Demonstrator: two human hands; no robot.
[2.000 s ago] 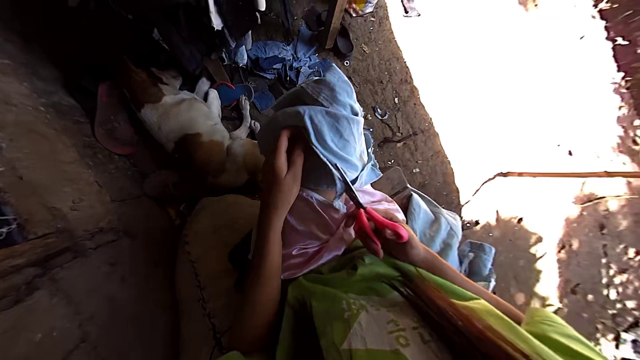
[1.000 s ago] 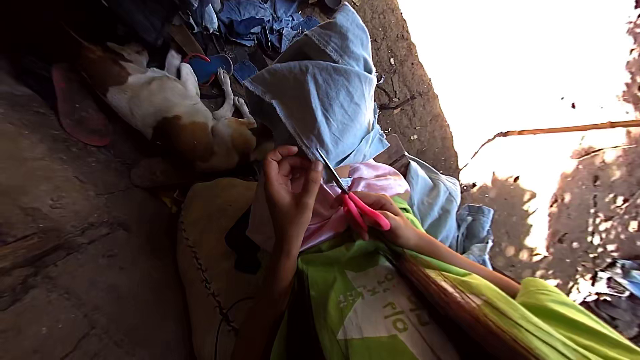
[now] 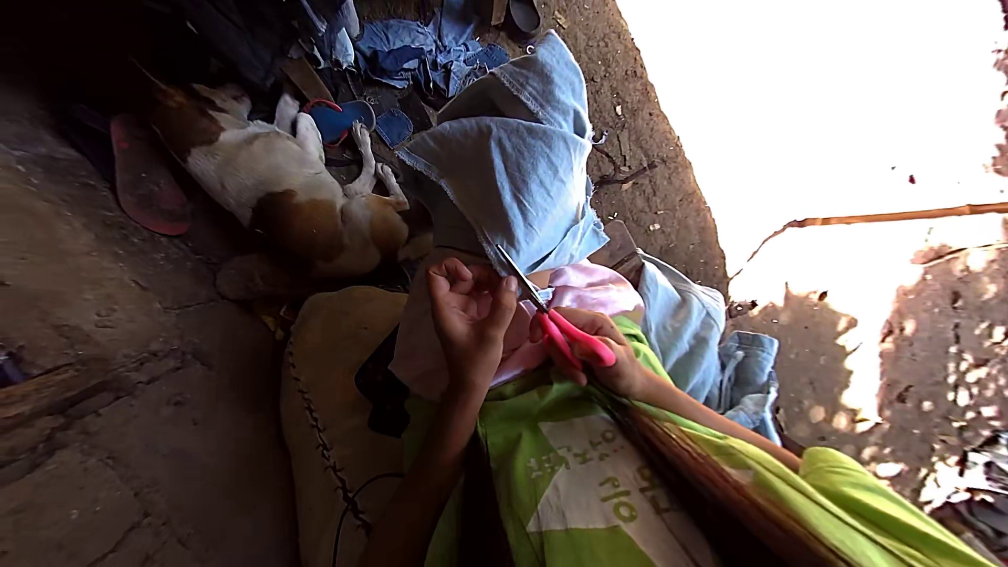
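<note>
In my right hand [image 3: 594, 350] is a pair of scissors with pink handles [image 3: 579, 339], its blades pointing up and left toward the lower edge of a light blue denim piece [image 3: 512, 173]. The blades look nearly closed. My left hand [image 3: 474, 303] is palm up with curled fingers, its thumb close to the blade and the denim's edge; whether it pinches a thread or edge there, I cannot tell. The denim lies over my knees, above pink satiny cloth [image 3: 594, 290] on my lap. More light denim [image 3: 681, 323] lies to the right.
A brown and white dog [image 3: 268, 173] lies on the ground at the left, beside a reddish sandal [image 3: 150, 177] and a blue slipper [image 3: 342, 118]. Denim scraps [image 3: 425, 51] are heaped at the top. A stitched tan cushion [image 3: 339, 394] is beside me; a thin stick [image 3: 898, 215] lies at the right.
Two seconds ago my left hand was on the denim; now it is palm up below its edge. The scissors' blades have come closer to my left thumb.
</note>
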